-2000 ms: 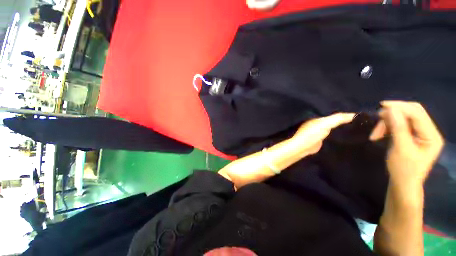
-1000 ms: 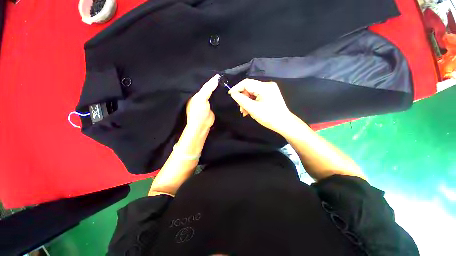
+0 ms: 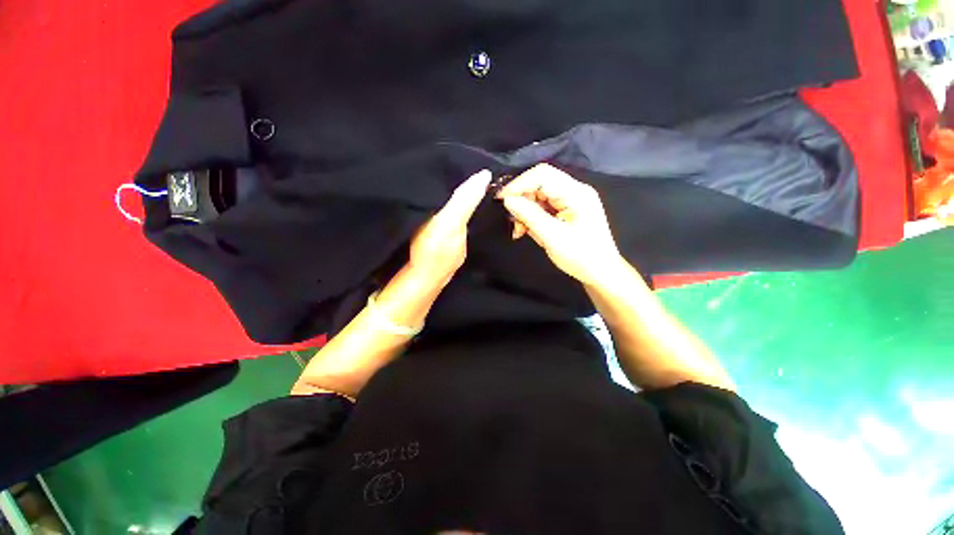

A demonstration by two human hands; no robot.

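Observation:
A dark coat [image 3: 356, 94] lies flat on the red cloth with its collar to the left. My left hand [image 3: 445, 235] pinches the coat's front edge near the middle. My right hand [image 3: 560, 214] is right beside it, fingertips together at a small dark button [image 3: 500, 182] on that edge. A needle or thread between the fingertips is too small to tell. One coat button [image 3: 478, 65] shines above my hands, another coat button [image 3: 263, 129] sits by the collar. Bluish-grey lining [image 3: 669, 152] shows right of my hands.
A pale hanger hook [image 3: 128, 203] and a neck label [image 3: 182, 194] show at the collar. Red cloth [image 3: 73, 94] covers the table. Other dark garments [image 3: 94, 413] hang at lower left. Coloured items [image 3: 929, 115] stand at the far right edge. The floor is green.
The view has swung over the coat since the first frame and shifted slightly since the second. The white bowl has left view. My right fingertips have come closer to the left ones.

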